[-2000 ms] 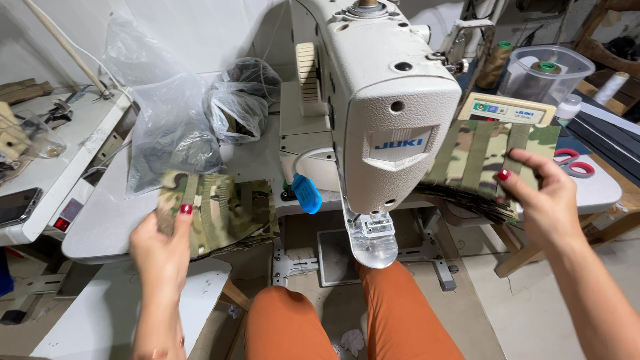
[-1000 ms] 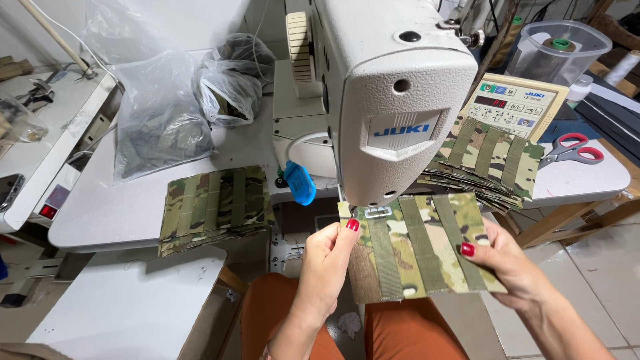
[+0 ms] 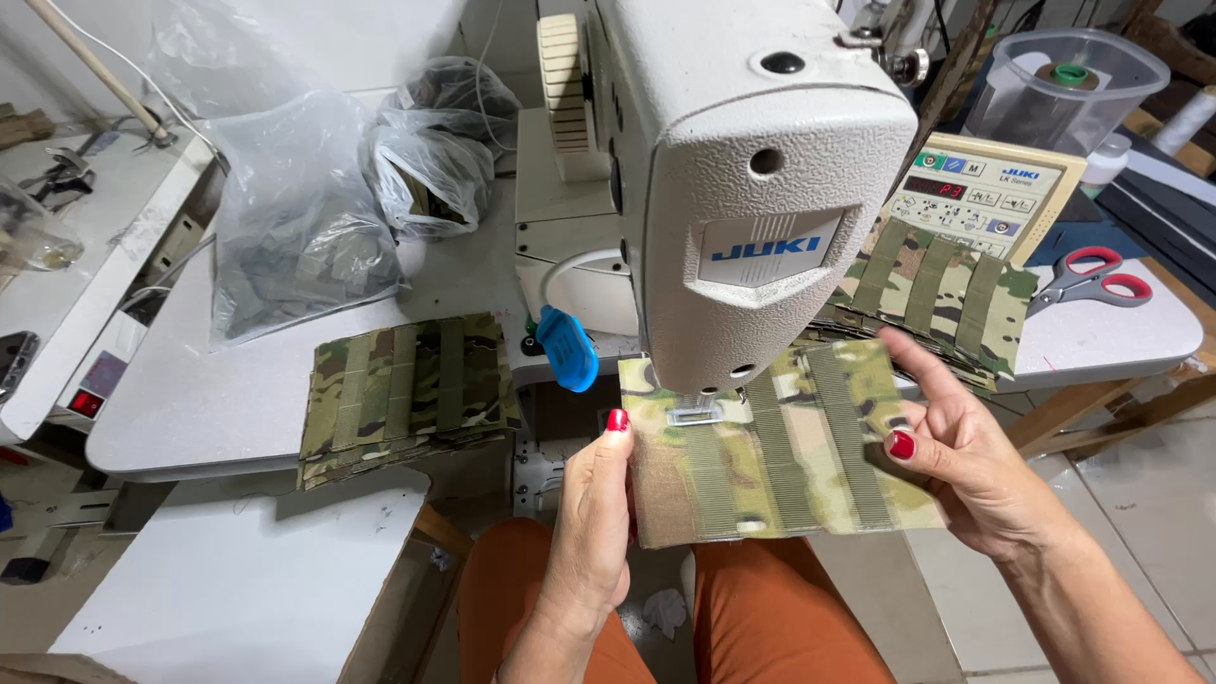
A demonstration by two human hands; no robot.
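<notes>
A camouflage fabric panel (image 3: 788,475) with olive webbing strips lies under the clear presser foot (image 3: 696,415) of a white Juki sewing machine (image 3: 760,171). My left hand (image 3: 589,532) grips the panel's left edge, thumb on top. At its right edge my right hand (image 3: 969,465) holds it between the thumb and the fingers beneath, with the index finger raised past the edge. One stack of similar panels (image 3: 408,389) rests on the table to the left; another stack (image 3: 936,299) is at the right, against the control box. The needle itself cannot be made out.
Red-handled scissors (image 3: 1092,278) lie beside the right stack, near the control panel (image 3: 988,195). A blue tag-like piece (image 3: 567,349) hangs left of the machine head. Plastic bags (image 3: 299,228) sit on the table's left side. Behind at right stands a clear tub (image 3: 1069,90) with a thread spool.
Two seconds ago my hands were apart at the two stacks. Both came to one panel at the presser foot, and since a second ago that panel has moved further under the machine head.
</notes>
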